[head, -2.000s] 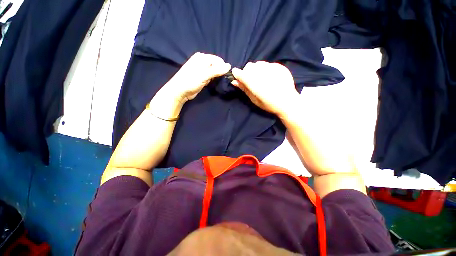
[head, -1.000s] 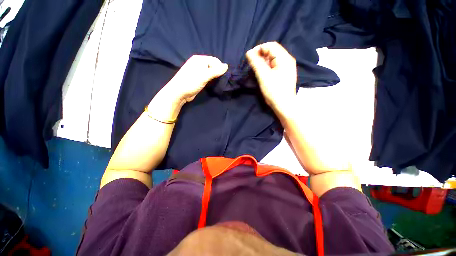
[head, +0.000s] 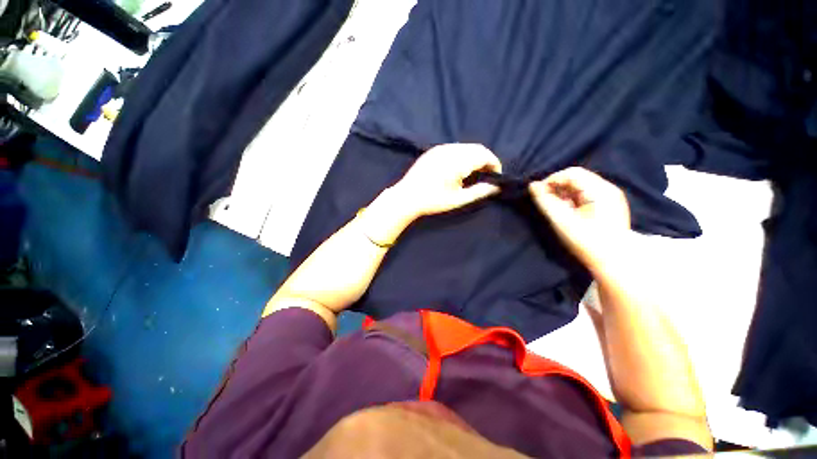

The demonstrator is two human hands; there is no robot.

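A large navy garment (head: pixel 546 81) lies over the white table in front of me, with its lower part toward my body. My left hand (head: pixel 455 175) is closed on a gathered, folded strip of the cloth. My right hand (head: pixel 587 206) is just right of it, its fingertips pinching the same strip at a short distance. Whether a small tool is in the right fingers cannot be told. The cloth between the hands is dark and bunched, so its seam detail is hidden.
A narrow navy garment (head: pixel 219 99) hangs over the table edge at left; darker garments (head: pixel 788 296) lie at right. The white tabletop (head: pixel 300 134) shows between them. Bottles and a black-and-blue item (head: pixel 97 100) are at upper left. A red crate (head: pixel 61 399) stands lower left on the blue surface.
The view has turned left, so table clutter and the red crate show more. My right hand, lifted off the cloth one second ago, is back at the strip. The strip is drawn out between the hands.
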